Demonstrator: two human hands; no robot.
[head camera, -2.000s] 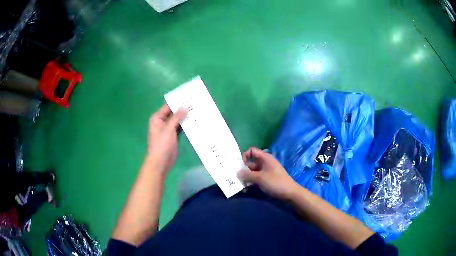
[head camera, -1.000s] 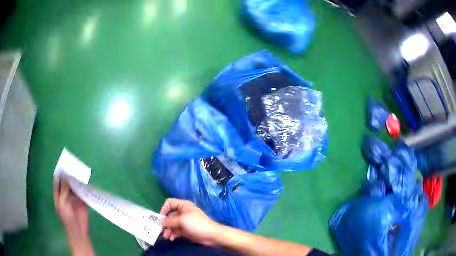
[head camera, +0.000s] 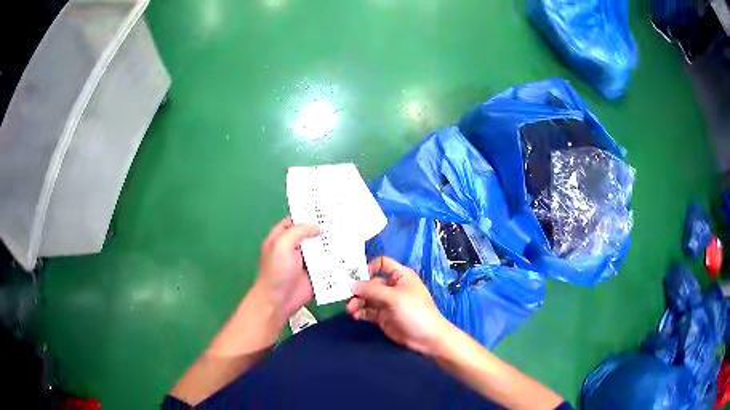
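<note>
A white paper packing list (head camera: 334, 210) with printed lines is held in front of me, its upper part folded or bent over to the right. My left hand (head camera: 287, 264) grips its left edge with the thumb on top. My right hand (head camera: 396, 306) pinches its lower right corner. To the right, on the floor, two open blue plastic sacks touch each other. The nearer sack (head camera: 448, 172) shows a dark pack (head camera: 459, 245) in its opening. The farther sack (head camera: 500, 120) holds a dark garment in a shiny clear polybag (head camera: 578, 200).
A large off-white bin (head camera: 100, 132) with slanted sides stands at the left. Another blue bag (head camera: 588, 40) lies at the upper right. Several blue bags (head camera: 680, 352) cluster at the lower right, near a small red item (head camera: 714, 257). The floor (head camera: 240, 48) is glossy green.
The view has turned, first right and then partly back. The list has moved from the lower left to the centre and its upper part is now folded over. Both hands still hold it.
</note>
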